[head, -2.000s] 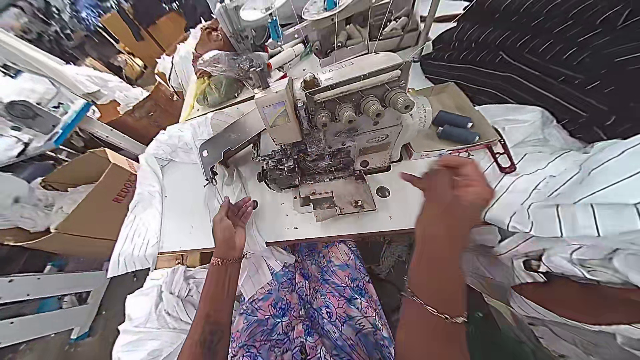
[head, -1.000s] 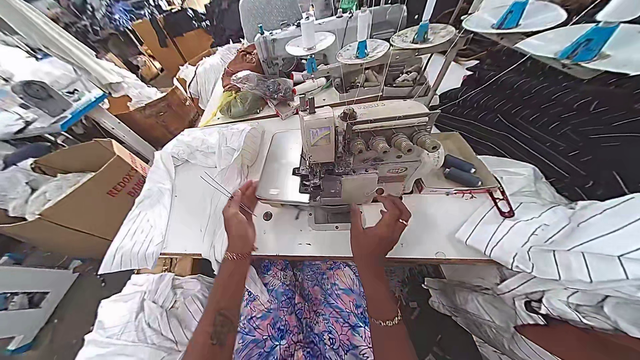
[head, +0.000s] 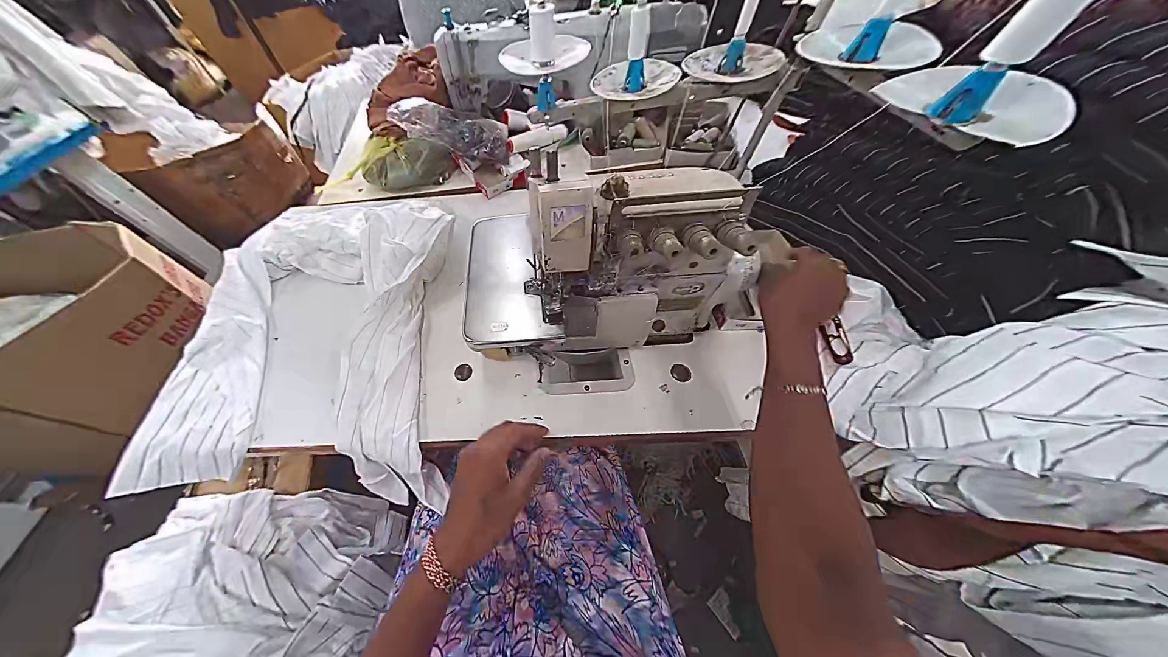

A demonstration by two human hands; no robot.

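An overlock sewing machine stands on a white table, its polished metal side plate in place left of the needle area. My left hand hovers at the table's front edge over my lap, fingers loosely curled and apart, holding nothing. At the machine's right end, beside the handwheel side, is my right hand; its fingers are partly hidden, so whether they grip anything cannot be told. A red-brown thread clipper or similar looped tool lies just below that hand. White striped fabric drapes over the table's left part.
Thread cones on white discs stand behind the machine. Plastic bags lie at the back left. A cardboard box stands at far left. More striped fabric is heaped at right, with dark striped cloth behind it.
My right hand has moved from the machine's front to its right end. My left hand has drawn back to the table's front edge. The side plate, swung out two seconds ago, now sits flat.
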